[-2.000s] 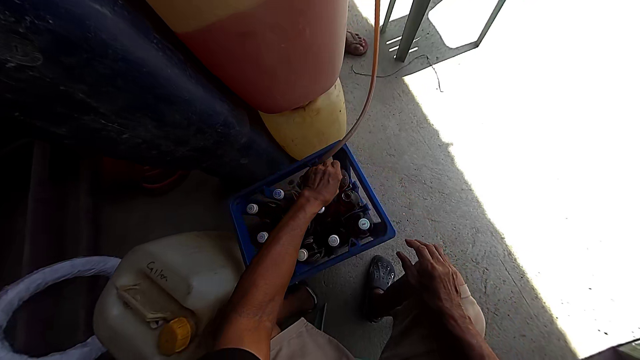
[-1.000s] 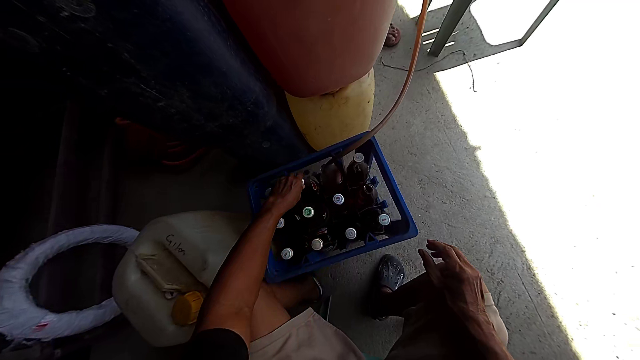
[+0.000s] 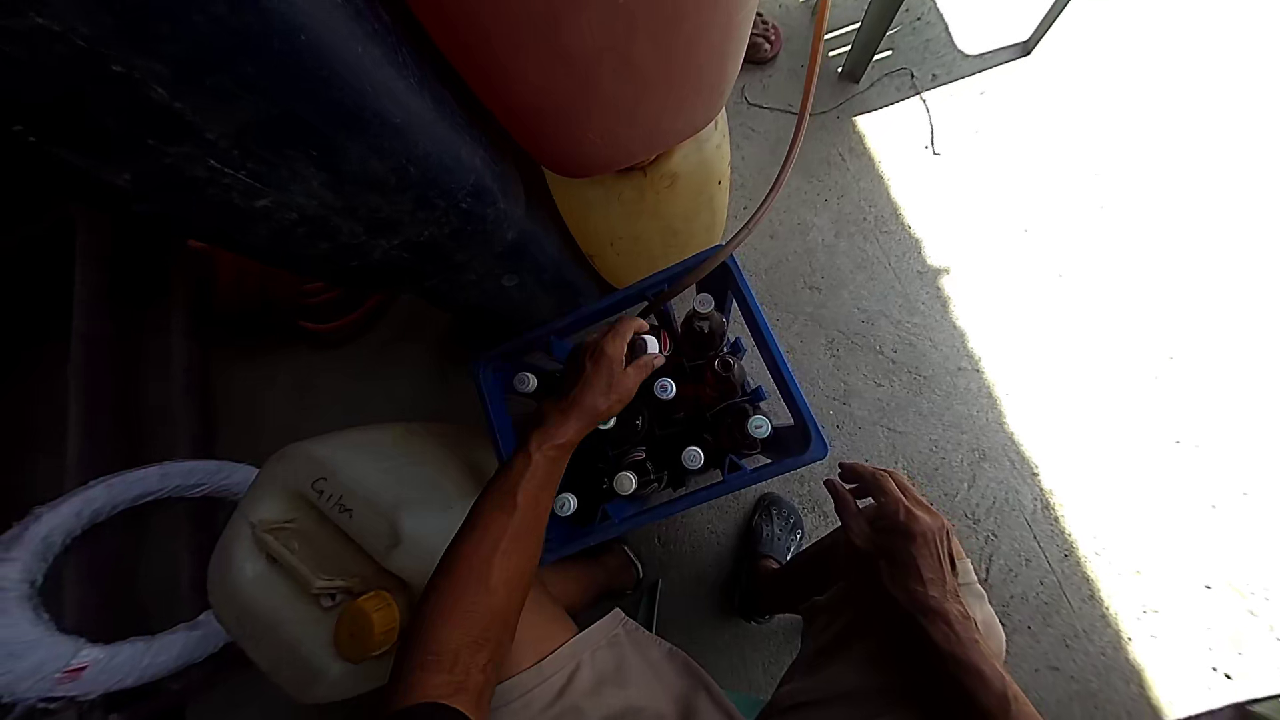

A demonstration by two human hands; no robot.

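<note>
My left hand [image 3: 612, 372] reaches into a blue plastic bottle crate [image 3: 800, 455], its thumb and fingers closed around the white cap of a dark glass bottle [image 3: 649, 344]. Several capped dark bottles stand around it, such as one at the crate's far side [image 3: 704, 325]. One bottle [image 3: 728, 372] near the right side shows an uncapped mouth. A thin hose [image 3: 775, 190] comes down into the crate near my left hand; its end is hidden. My right hand [image 3: 895, 530] is by my right knee, fingers apart and slightly bent, holding nothing.
A yellow container [image 3: 650, 215] and a red one [image 3: 600, 80] stand beyond the crate, with a big dark blue drum [image 3: 330, 150] at upper left. At lower left are a whitish jerrycan [image 3: 370, 460] with an orange cap and a white wrapped coil [image 3: 60, 520]. Another person's foot [image 3: 762, 40] shows at the top.
My left hand was at the crate's far middle, then at its left side; now it is nearer the middle again, at a capped bottle. My right hand stays by the knee.
</note>
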